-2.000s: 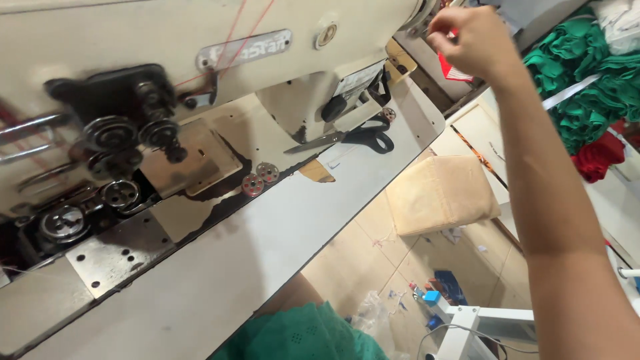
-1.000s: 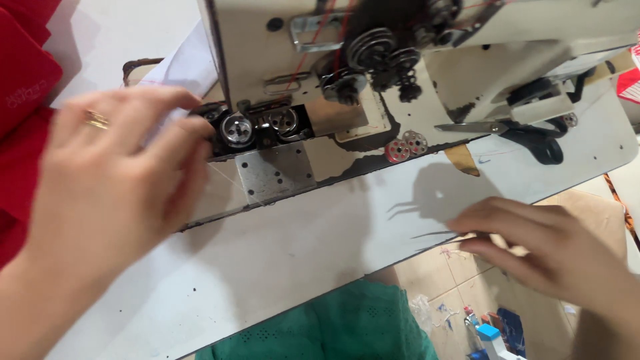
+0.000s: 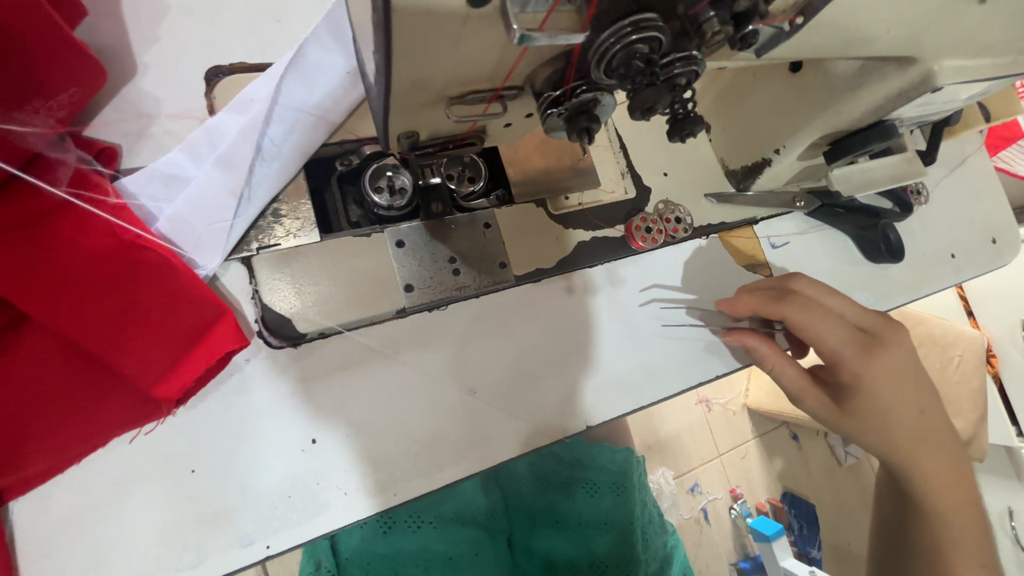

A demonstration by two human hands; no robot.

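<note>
My right hand (image 3: 832, 352) holds a pair of metal tweezers (image 3: 696, 318) between thumb and fingers, tips apart and pointing left over the white table. My left hand is out of view. Left of the tweezers is a sewing machine (image 3: 720, 104) with two round bobbin hooks (image 3: 389, 187) uncovered beside a metal plate (image 3: 452, 260). Two metal bobbins (image 3: 645, 230), one with red thread, lie on the bed's front edge. Black-handled scissors (image 3: 860, 220) rest farther right. Folded white fabric (image 3: 256, 136) touches the left end of the bed.
Red fabric (image 3: 96, 320) covers the table's left side. Tension discs (image 3: 632, 48) and red threads hang over the bed. Green fabric (image 3: 512, 512) drapes below the table's front edge (image 3: 588, 426). A beige padded stool (image 3: 944, 368) stands at the lower right, above a tiled floor with scraps.
My left hand, over the bobbin hooks' left side a second ago, has left the view. My right hand has come down from the machine's upper right and holds the tweezers above the table.
</note>
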